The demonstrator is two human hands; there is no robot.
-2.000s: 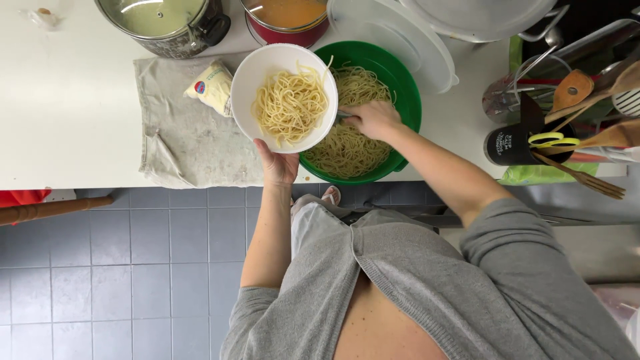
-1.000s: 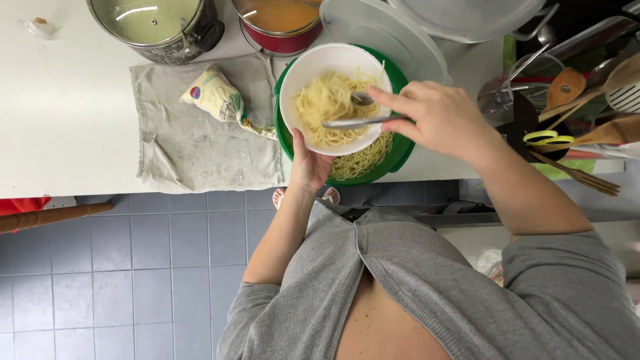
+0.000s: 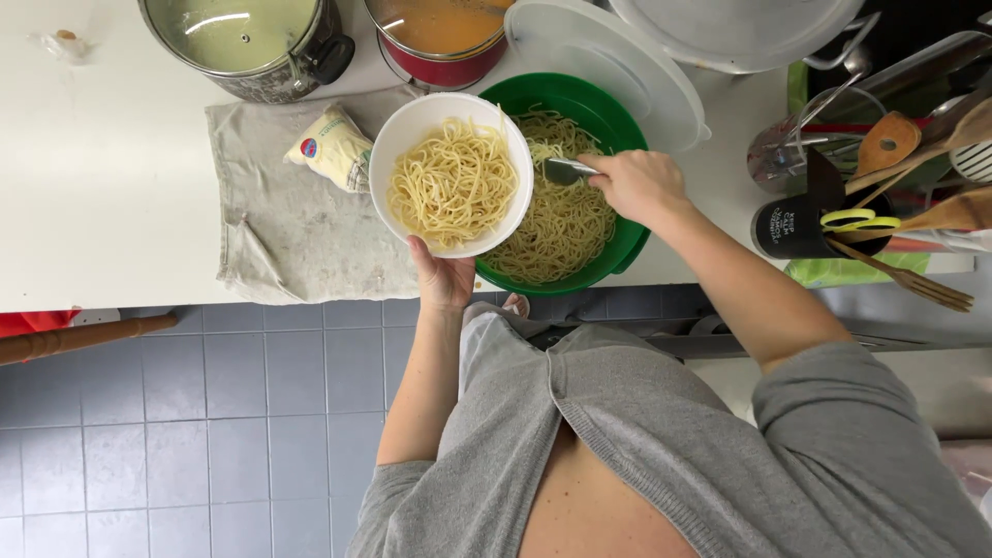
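Note:
My left hand point(image 3: 445, 277) holds a white bowl point(image 3: 380, 167) by its near rim, tilted a little toward me. Cooked spaghetti point(image 3: 453, 182) lies heaped in the bowl. To its right, partly behind it, stands a green plastic basin point(image 3: 635, 242) with more spaghetti point(image 3: 570, 232) inside. Over the basin, my right hand point(image 3: 642, 184) grips metal tongs point(image 3: 570, 170), their tips low at the pasta. Whether the tongs hold any strands I cannot tell.
A lidded patterned pot point(image 3: 271, 84) and a red pot point(image 3: 444, 71) stand at the back. A bag point(image 3: 333, 147) lies on a grey cloth point(image 3: 310, 248). A translucent lid point(image 3: 612, 70) leans behind the basin. On the right, a black utensil holder point(image 3: 783, 226) bears wooden spoons and yellow-handled scissors point(image 3: 860, 221).
One second ago my right hand and the tongs were over the white bowl; now they are at the basin. The bowl has moved left, uncovering more of the basin.

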